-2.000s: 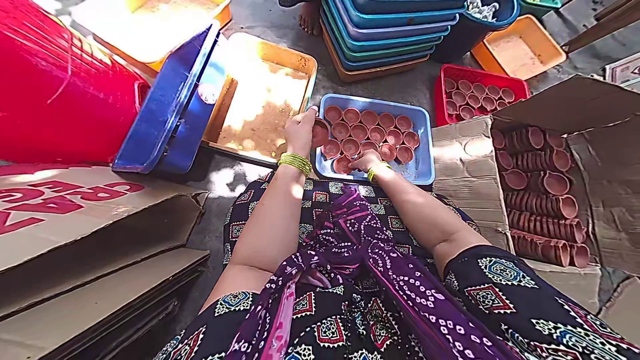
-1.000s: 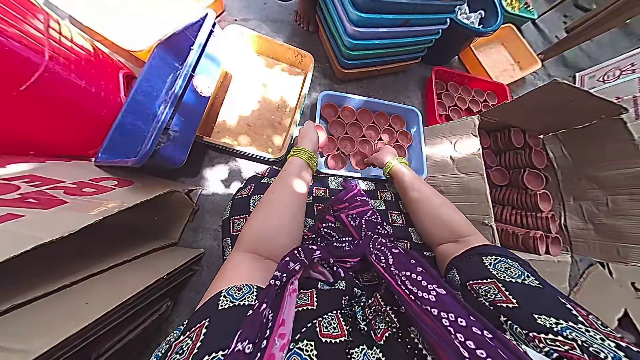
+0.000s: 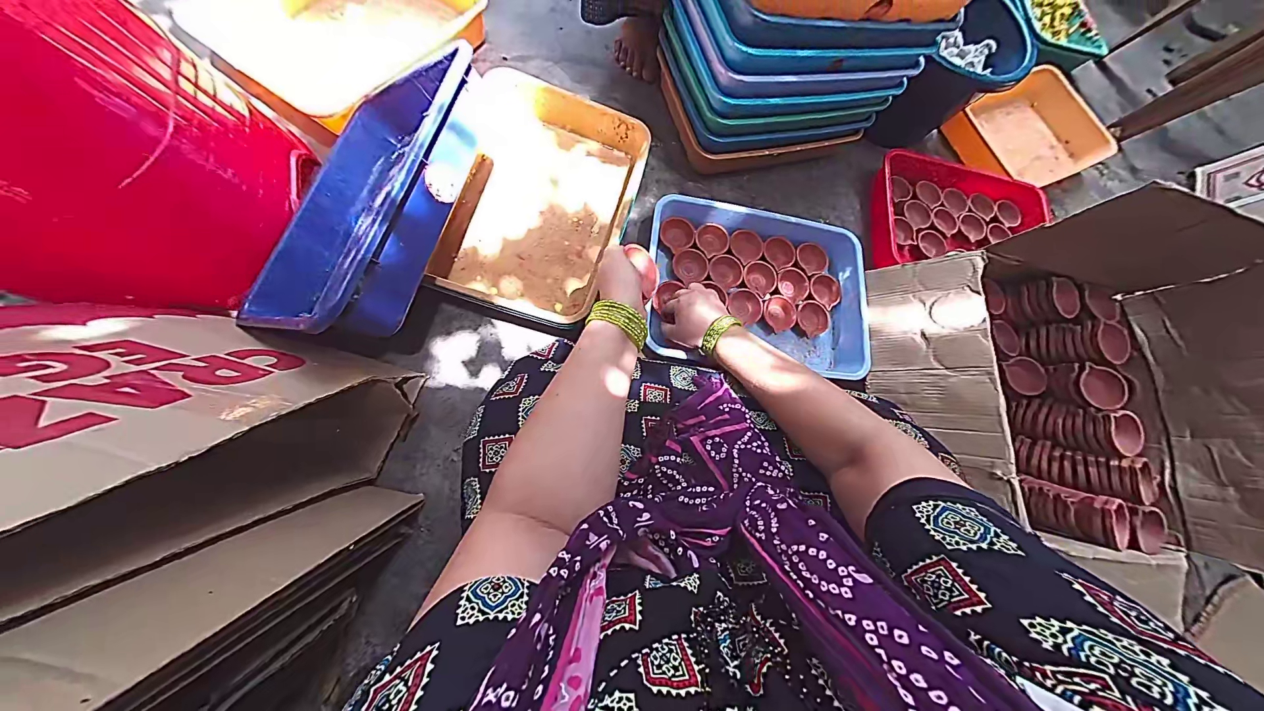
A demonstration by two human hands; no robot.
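In front of me a light blue plastic tray holds rows of small terracotta clay cups. My left hand, with green bangles at the wrist, is at the tray's left edge and grips a reddish clay cup. My right hand reaches into the tray's near left part, its fingers on a clay cup there. Its fingertips are partly hidden. To the right, an open cardboard box contains stacked clay cups lying on their sides in rows.
A yellow tray and a tilted dark blue tray stand left, beside a red container. Stacked trays, a red tray of cups and an orange tray lie beyond. Flattened cardboard is at left; a person's foot shows behind.
My right hand has moved left within the blue tray, from its middle toward the near left corner. My left hand stays by the tray's left edge. More cups stand toward the tray's right side.
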